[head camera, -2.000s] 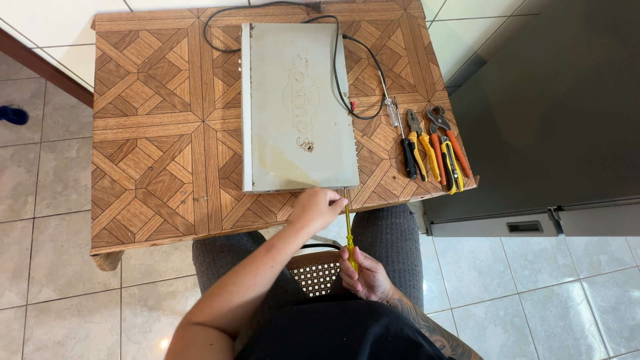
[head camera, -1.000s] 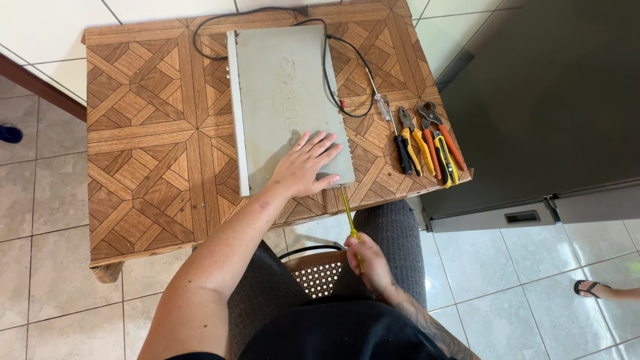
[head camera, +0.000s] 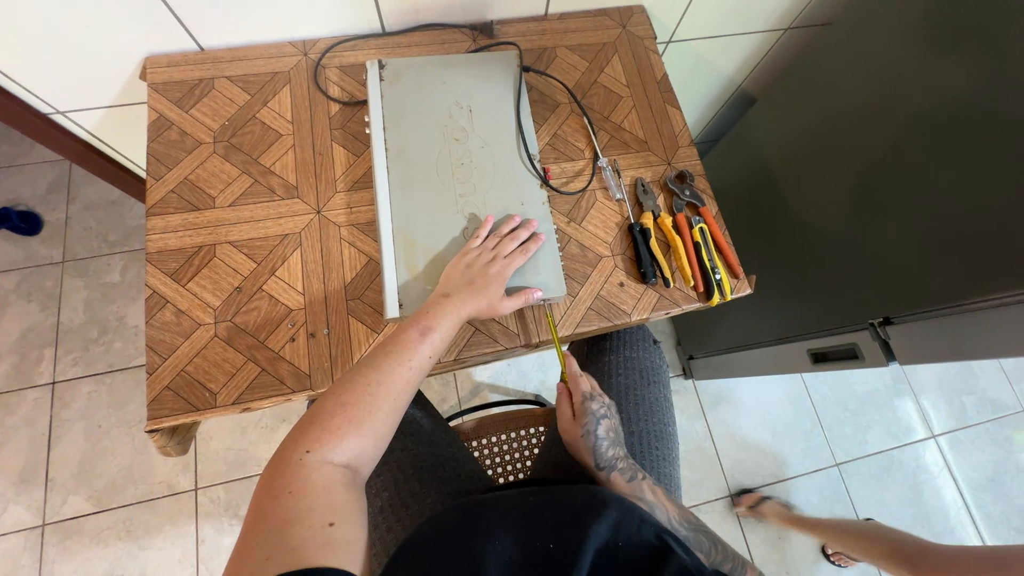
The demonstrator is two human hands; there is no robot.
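A flat grey metal device case [head camera: 432, 160] with rust spots lies on the wood-patterned table [head camera: 240, 200]. My left hand [head camera: 492, 268] rests palm down on the near right part of its top, fingers spread, holding nothing. Below the table's front edge, my right hand [head camera: 580, 404] grips a yellow screwdriver [head camera: 556, 340]. The screwdriver's tip meets the near side of the case by its right corner, close to my left thumb; a screw there is too small to make out.
Right of the case lie a clear-handled screwdriver [head camera: 612, 180], a black-handled screwdriver [head camera: 642, 252], yellow-handled pliers [head camera: 664, 232], orange-handled pliers [head camera: 716, 232] and a yellow-black utility knife [head camera: 710, 264]. A black cable [head camera: 572, 88] loops behind the case. Another person's sandalled feet [head camera: 760, 506] are at lower right.
My left hand has moved from the screwdriver at the case's near edge onto the case's top. Another person's feet have come into view at the right.
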